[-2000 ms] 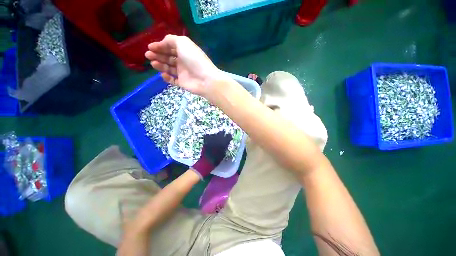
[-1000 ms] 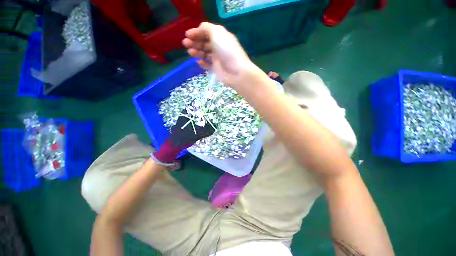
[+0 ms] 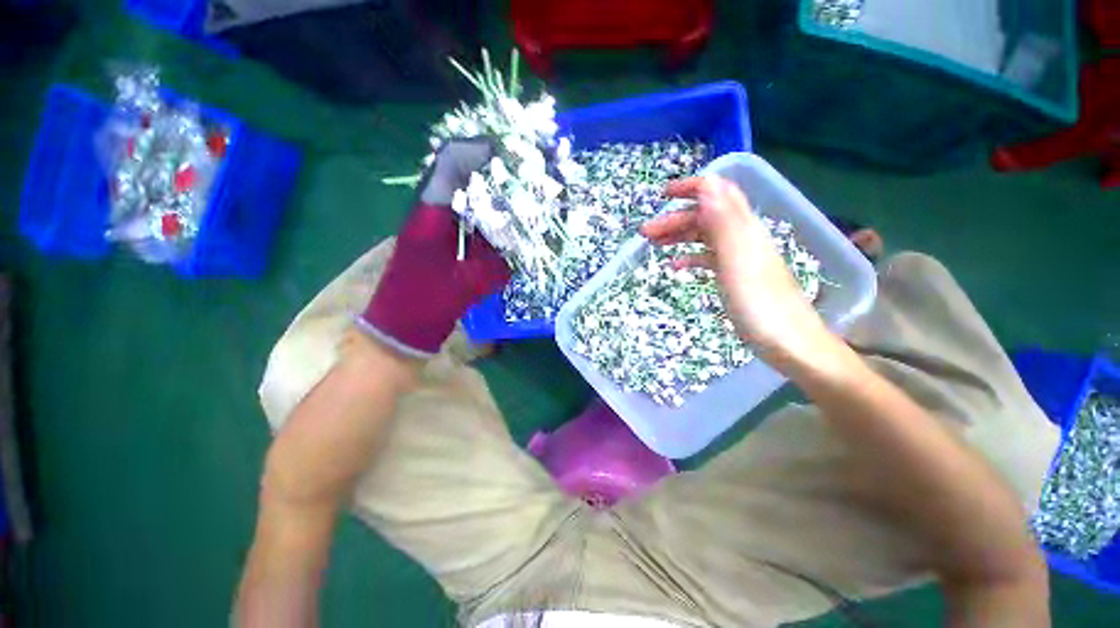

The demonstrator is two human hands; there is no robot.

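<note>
My left hand [image 3: 436, 245], in a maroon glove with dark and grey fingers, holds a large handful of small white parts with thin green stems [image 3: 522, 184], raised over the left side of the blue crate. My bare right hand [image 3: 731, 252] is over the clear tub [image 3: 694, 423], fingers apart and slightly curled, with nothing seen in it. The tub holds a heap of loose white-and-green parts [image 3: 663, 325]. It overlaps the blue crate [image 3: 657, 111], which holds more such parts.
A pink-purple stool [image 3: 602, 456] shows between my legs. Bagged parts [image 3: 166, 184] lie in a blue crate at the upper left. A teal crate [image 3: 940, 61] and a red stool [image 3: 614, 31] are at the top. Another blue crate of parts [image 3: 1087, 478] stands at the right edge.
My left hand has risen from the tub to the left with a large handful. My right hand has lowered from above the blue crate to over the tub. The view has swung left.
</note>
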